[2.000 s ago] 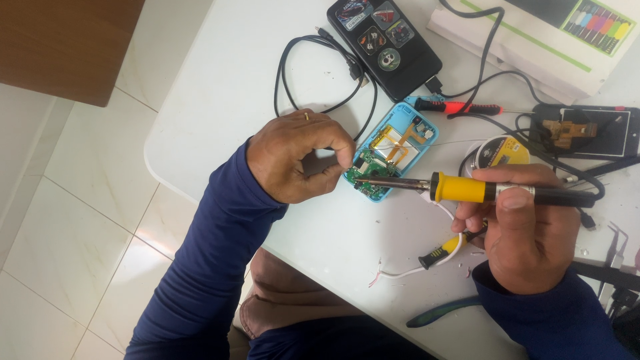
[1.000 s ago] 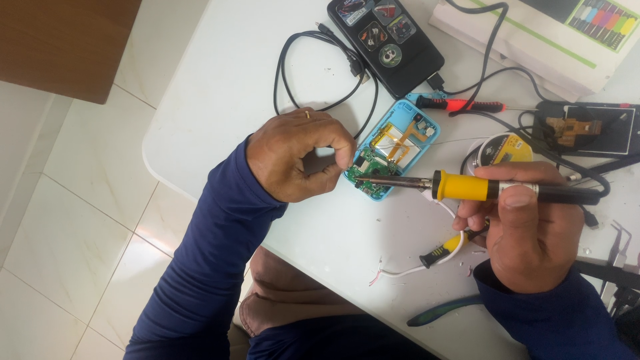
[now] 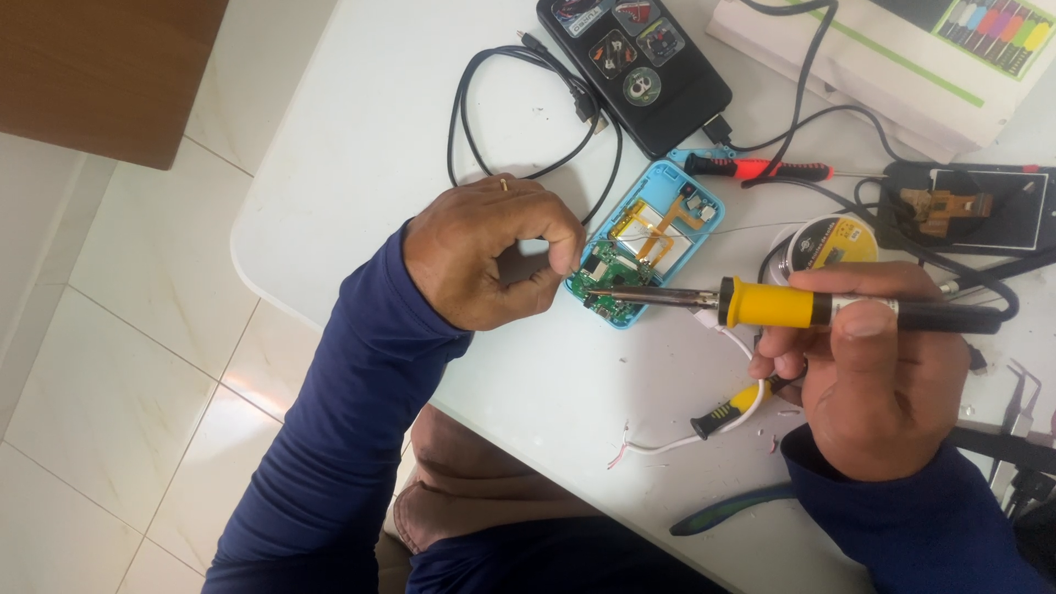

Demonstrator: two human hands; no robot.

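Observation:
My right hand (image 3: 874,371) grips a yellow and black soldering iron (image 3: 771,303), whose tip lies over the lower left part of a green circuit board (image 3: 615,285). That board sits in an open light-blue plastic case (image 3: 709,194) with a silver battery pack (image 3: 648,235) and an orange flat cable (image 3: 656,247). At the board's left edge, my left hand (image 3: 495,252) has its thumb and forefinger pinched together. A thin wire runs from near those fingertips toward a solder spool (image 3: 833,243); whether the pinch holds its end is hidden.
Above the case lie a black power bank with stickers (image 3: 635,70), a black cable (image 3: 454,124) and a red-black screwdriver (image 3: 759,168). A white box (image 3: 874,62) and a display panel (image 3: 1002,206) are at the right. Nearer me are a white cable (image 3: 660,450), yellow-black tool handle (image 3: 734,408) and tweezers (image 3: 1019,396).

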